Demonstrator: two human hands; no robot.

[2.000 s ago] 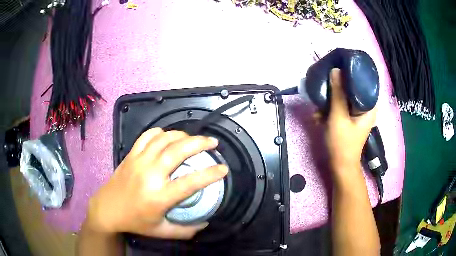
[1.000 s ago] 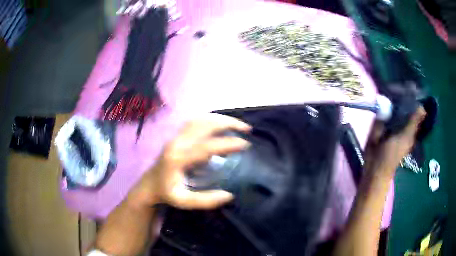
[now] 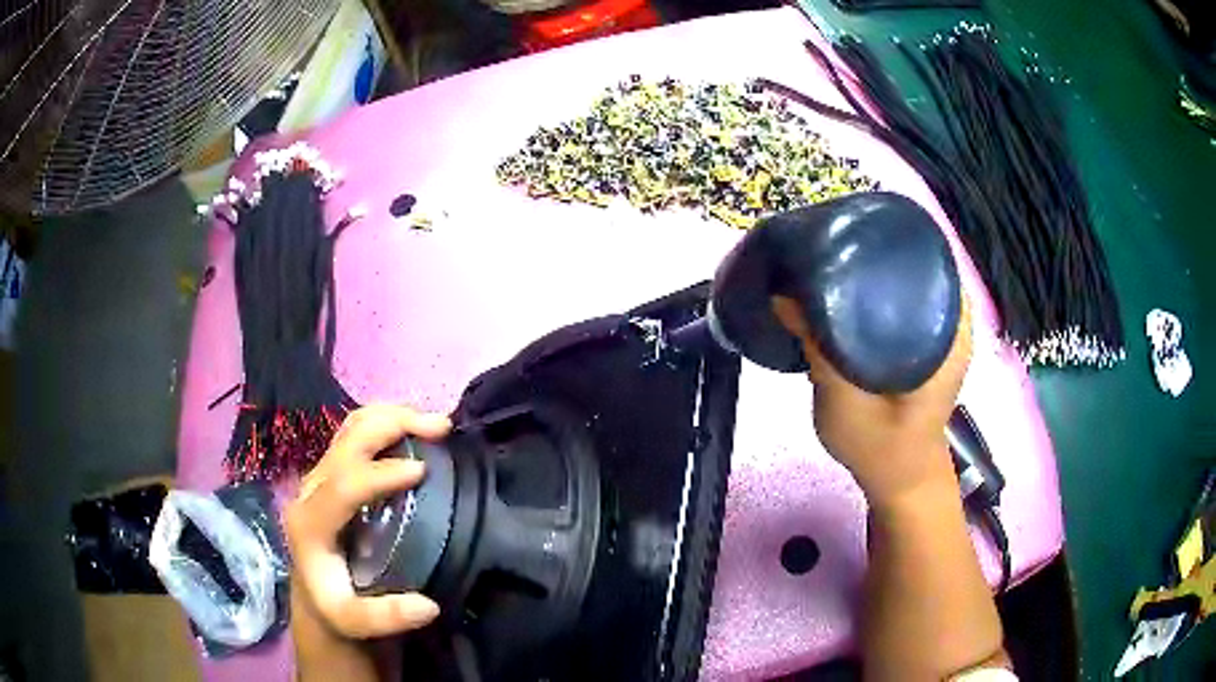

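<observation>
The speaker driver (image 3: 527,513) sits in its black panel (image 3: 640,493), which is tilted up on edge in front of me. My left hand (image 3: 367,526) grips the driver's round magnet (image 3: 407,526) with fingers spread around it. My right hand (image 3: 887,400) holds a dark, rounded bottle (image 3: 887,287); its nozzle end points left at the shiny piece at the panel's upper corner (image 3: 650,336). A black cord (image 3: 554,349) runs from that corner towards the driver. The panel's lower part is cut off by the picture's edge.
Loose small components (image 3: 694,153) lie at the back of the pink table (image 3: 440,287). Wire bundles lie left (image 3: 283,307) and right (image 3: 1020,200). An open plastic bag (image 3: 220,573) is front left, a wire-cage fan (image 3: 114,80) back left. A black corded tool (image 3: 980,466) and yellow-handled tool (image 3: 1174,593) are right.
The panel, flat two seconds ago, is now tilted up, with the driver turned to the left. My left hand stays on the magnet. The bottle is still at the panel's corner. The camera view has shifted.
</observation>
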